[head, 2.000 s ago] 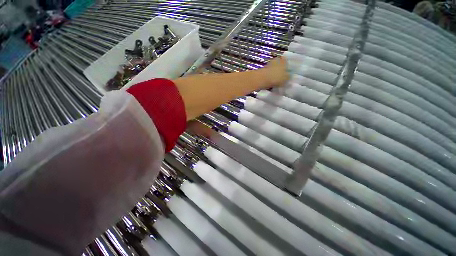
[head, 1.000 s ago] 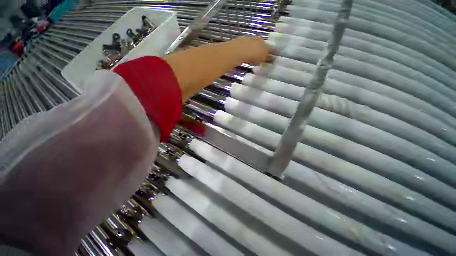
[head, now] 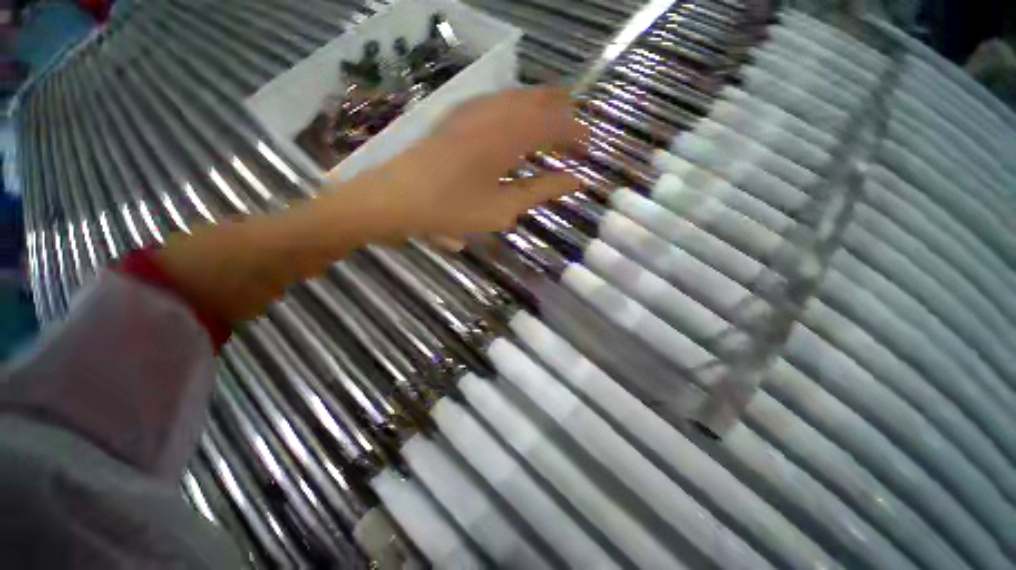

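Note:
My left hand (head: 501, 161) is bare and blurred, reaching in from the left over the bare metal tubes (head: 323, 367). Its fingers are apart, just right of the parts bin; nothing shows in it. A silver metal frame (head: 769, 323) lies across the white-covered tubes (head: 624, 412); my hand hides part of its near side. Small dark and silver fittings (head: 446, 379) line the join between bare and covered tubes. My right hand is not recognisable in the frame.
A white parts bin (head: 273, 100) full of small metal fittings (head: 379, 95) stands on the bare tubes at the upper left. A small blurred beige shape (head: 381, 537) is at the bottom edge. Dark, unclear shapes lie beyond the tubes at the upper right.
My left hand has drawn back from the ends of the white covers toward the bin, and its fingers have spread. The camera view has shifted, so bin and frame appear farther right.

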